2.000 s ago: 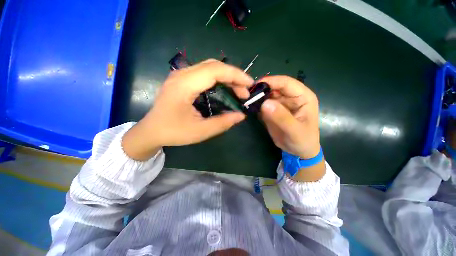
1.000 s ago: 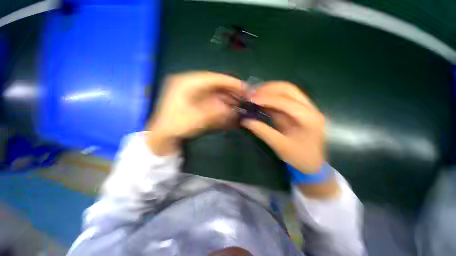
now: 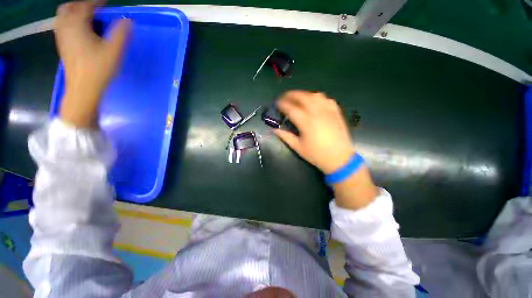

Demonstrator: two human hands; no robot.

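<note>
My right hand (image 3: 318, 131) is over the middle of the dark green mat, with finger and thumb around the edge of a black housing (image 3: 272, 117). My left hand (image 3: 87, 55) is blurred at the far left corner of the blue tray (image 3: 137, 105), fingertips near the picture's top edge; whether it holds anything cannot be told. Two black housings, one tilted (image 3: 231, 116) and one below it (image 3: 245, 141), lie left of my right hand with pale strips beside them. Another black housing with red wires (image 3: 281, 64) and a thin pale strip lies farther back.
Tiny dark parts (image 3: 354, 118) lie right of my right hand. A pale metal rail (image 3: 280, 17) edges the mat at the back, with a bracket (image 3: 379, 14) on it. Another person's sleeve (image 3: 507, 256) is at the lower right. Blue tray edges show at both sides.
My hands have parted from the work between them. My left hand has moved up and left to the tray; my right hand is lower on the mat. The view has shifted and is sharper.
</note>
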